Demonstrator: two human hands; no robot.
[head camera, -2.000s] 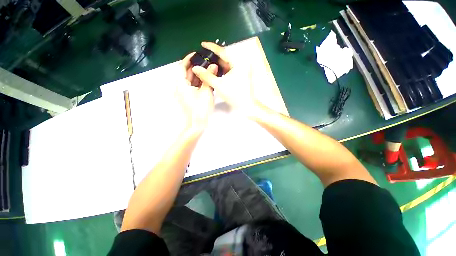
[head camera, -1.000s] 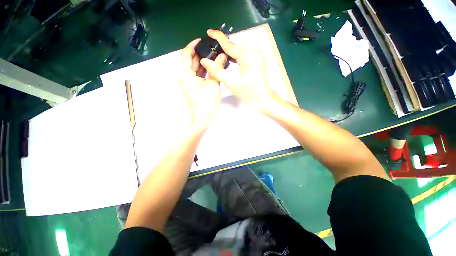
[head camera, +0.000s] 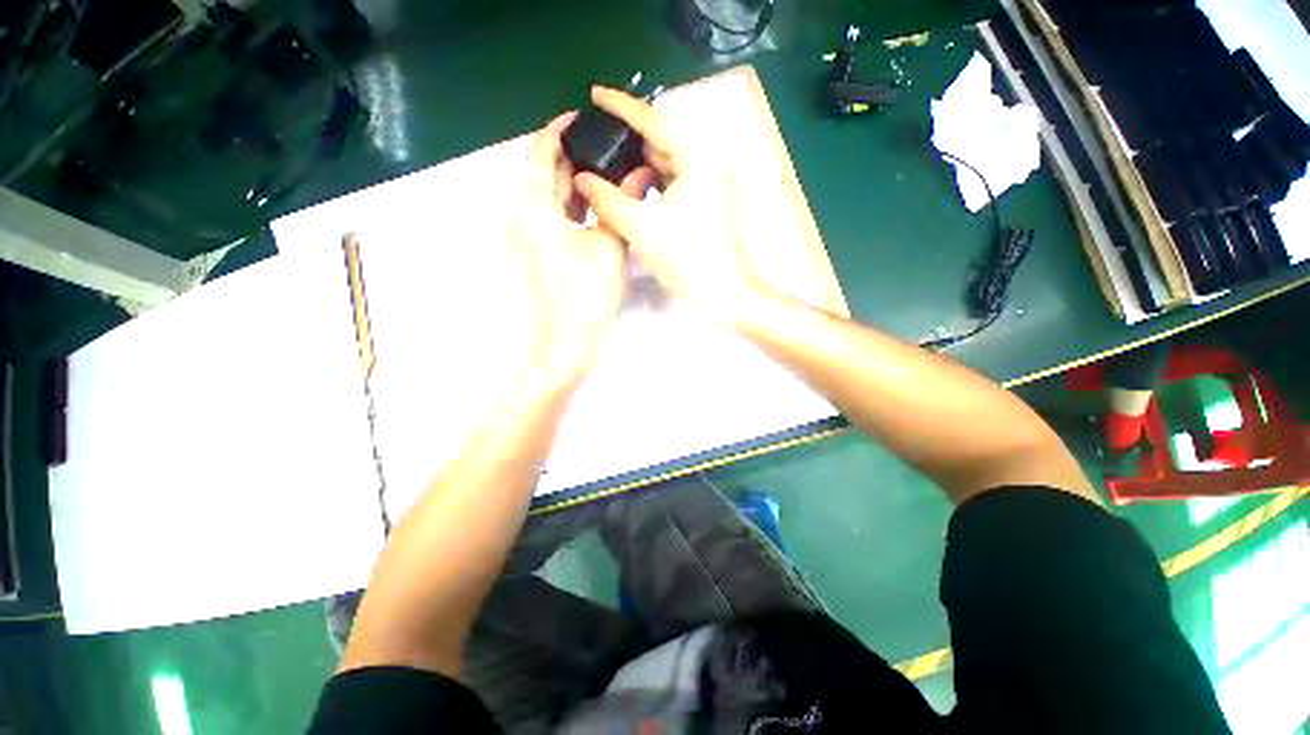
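A small black adapter case is held between both hands above the far edge of the white work board. My left hand grips it from the left and below. My right hand grips it from the right, with a finger at its far side and the thumb at its near side. The inside of the case and any cord on it cannot be made out; the palms look overexposed.
Right of the board are a crumpled white cloth, a bundled black cord and a small black part. Stacked boards with black cases stand far right. A red stool and part of a person are at right.
The case has turned in my hands: a yellow mark seen on it earlier no longer shows, and its face looks plain black. Both hands remain on it.
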